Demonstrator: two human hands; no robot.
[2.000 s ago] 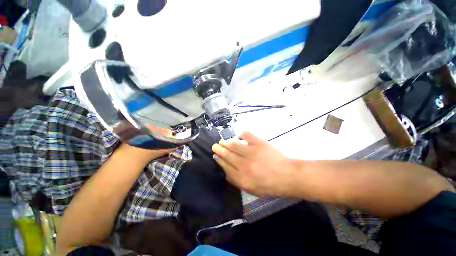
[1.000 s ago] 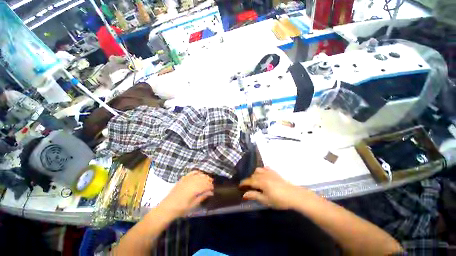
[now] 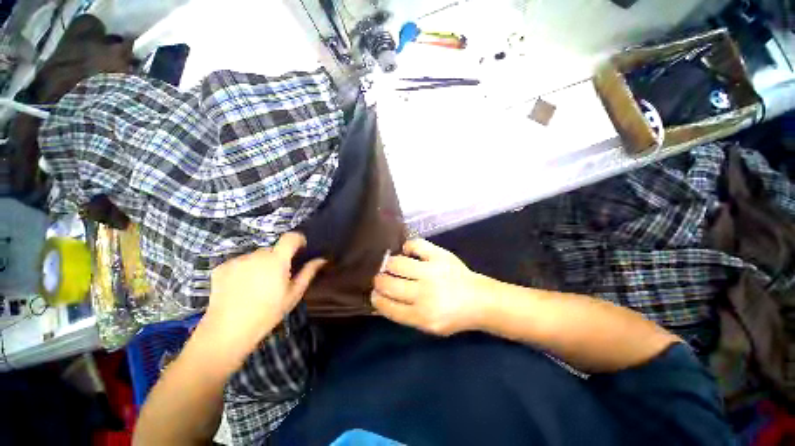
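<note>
The plaid fabric panel (image 3: 261, 131) lies bunched left of the needle area. A dark band (image 3: 342, 187) runs from the presser foot (image 3: 364, 83) down towards me, beside the brown fabric panel (image 3: 370, 248). My left hand (image 3: 257, 283) holds the cloth by the lower end of the dark band, thumb and fingers at its edge. My right hand (image 3: 427, 292) is over the right edge of the brown panel, fingers curled, with a tiny pale piece (image 3: 386, 260) at the fingertips.
Snips (image 3: 440, 39), tweezers (image 3: 436, 84) and a brown square scrap (image 3: 541, 111) lie right of the needle. A cardboard tray (image 3: 641, 131) is further right. A phone (image 3: 169, 64) and yellow tape roll (image 3: 66, 271) are at left. A blue basket (image 3: 157, 348) and more plaid cloth (image 3: 654, 261) are below the table.
The view has tilted down. My hands have moved away from the needle, towards me, and the brown panel now shows between them. A pale piece now shows at my right fingertips.
</note>
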